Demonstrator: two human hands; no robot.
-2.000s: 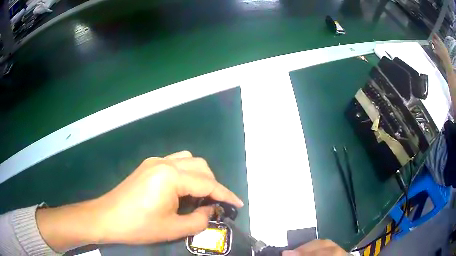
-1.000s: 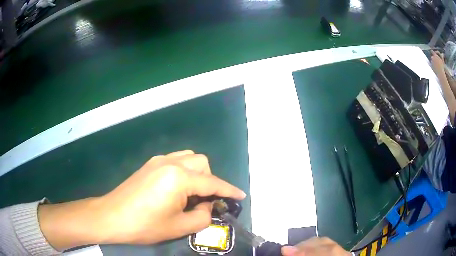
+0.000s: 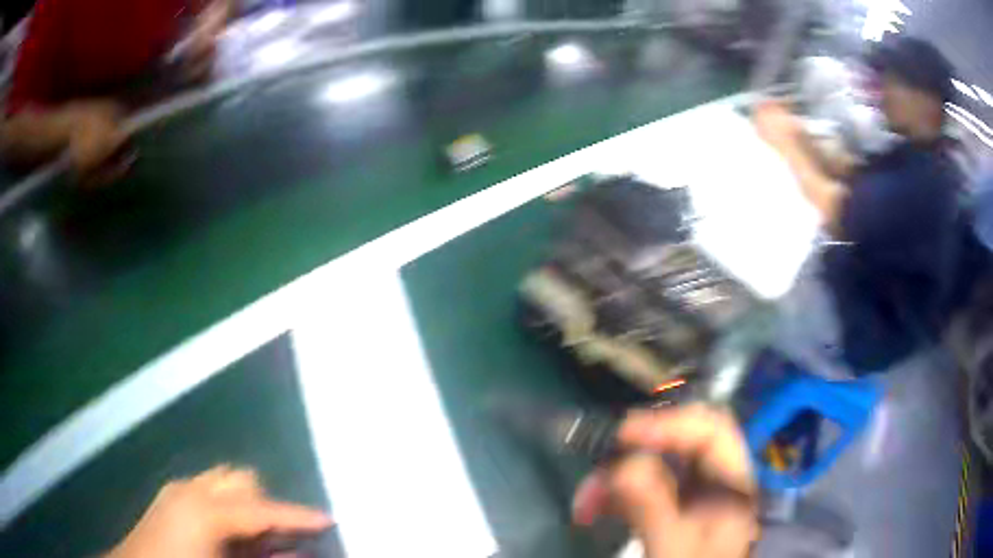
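Observation:
The picture is blurred by motion. My left hand [image 3: 223, 512] is at the bottom left edge, partly cut off, with its fingers over a dark piece [image 3: 285, 544], likely the back cover. The watch body is not in view. My right hand [image 3: 681, 480] is raised at the bottom, right of the white strip, closed on the soldering iron [image 3: 566, 427], whose blurred barrel points left. The soldering station [image 3: 621, 294], a bulky black box with beige tape, is just beyond my right hand.
The white strip [image 3: 381, 414] runs down the bench from the pale rail [image 3: 229, 346]. A small item [image 3: 468, 153] lies on the green conveyor [image 3: 240, 196]. A person in dark clothes [image 3: 898, 229] is at right, near a blue stool [image 3: 817, 420]. A person in red [image 3: 93, 55] is far left.
The view has swung right. My right hand has lifted with the iron away from the left hand and moved over beside the station. My left hand now sits lower, at the picture's edge.

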